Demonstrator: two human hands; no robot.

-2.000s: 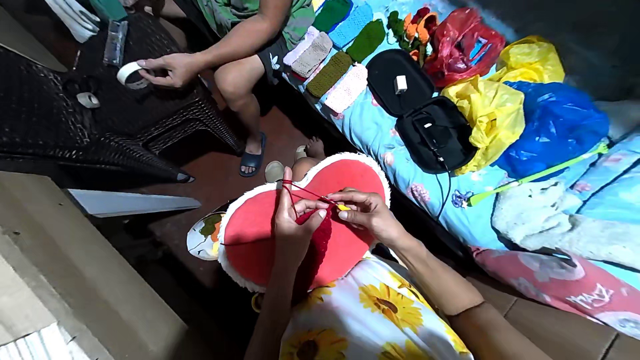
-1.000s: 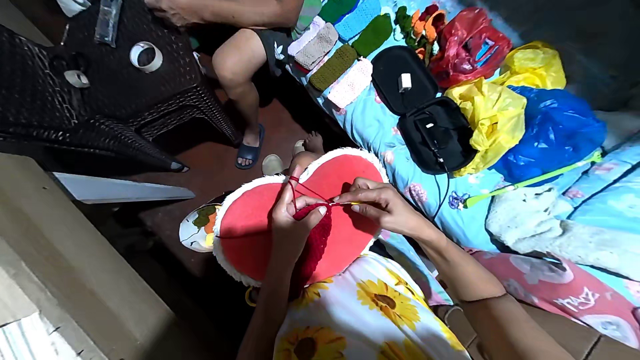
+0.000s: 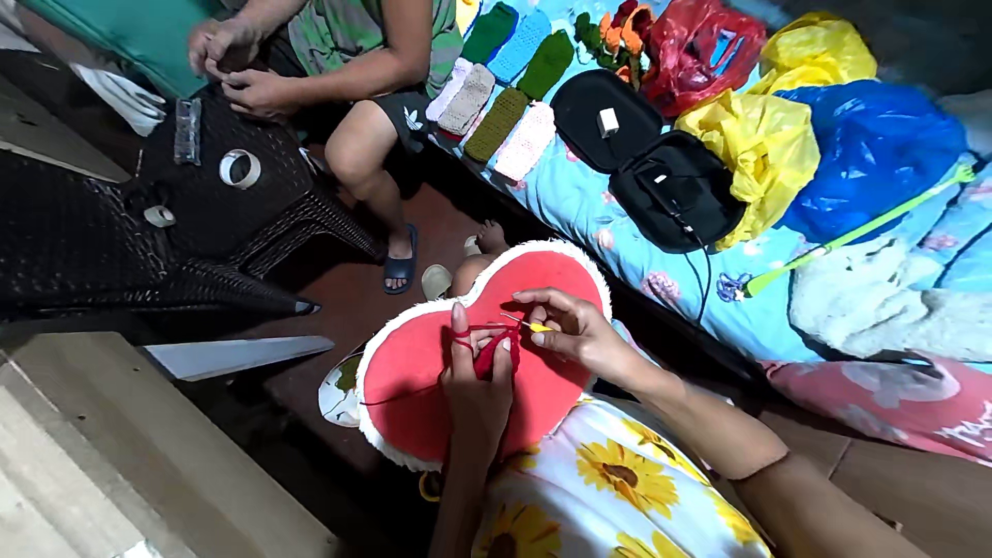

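My right hand (image 3: 573, 333) holds a crochet hook with a yellow handle (image 3: 540, 328), its metal tip pointing left at the yarn. Between the fingers and thumb of my left hand (image 3: 477, 372) is a piece of dark red crochet work (image 3: 487, 361). Red yarn (image 3: 463, 338) loops round a raised left finger and stretches across to the hook. Both hands are above a red heart-shaped cushion (image 3: 403, 372) with a fluffy white edge, which lies on my lap over a sunflower-print cloth (image 3: 620, 473). A strand of yarn trails left across the cushion.
Another person (image 3: 372, 70) sits ahead, both hands together, beside a dark woven table (image 3: 209, 201) bearing a tape roll (image 3: 239, 169). On the bed (image 3: 573, 201) are crocheted pieces (image 3: 496, 124), an open black case (image 3: 674, 190), and red, yellow and blue plastic bags (image 3: 876, 155). A wooden edge (image 3: 155, 434) is at left.
The other person's hand held the tape roll two seconds ago; the roll now lies on the woven table and that person's hands are together. My hands remain over the cushion with the hook and yarn.
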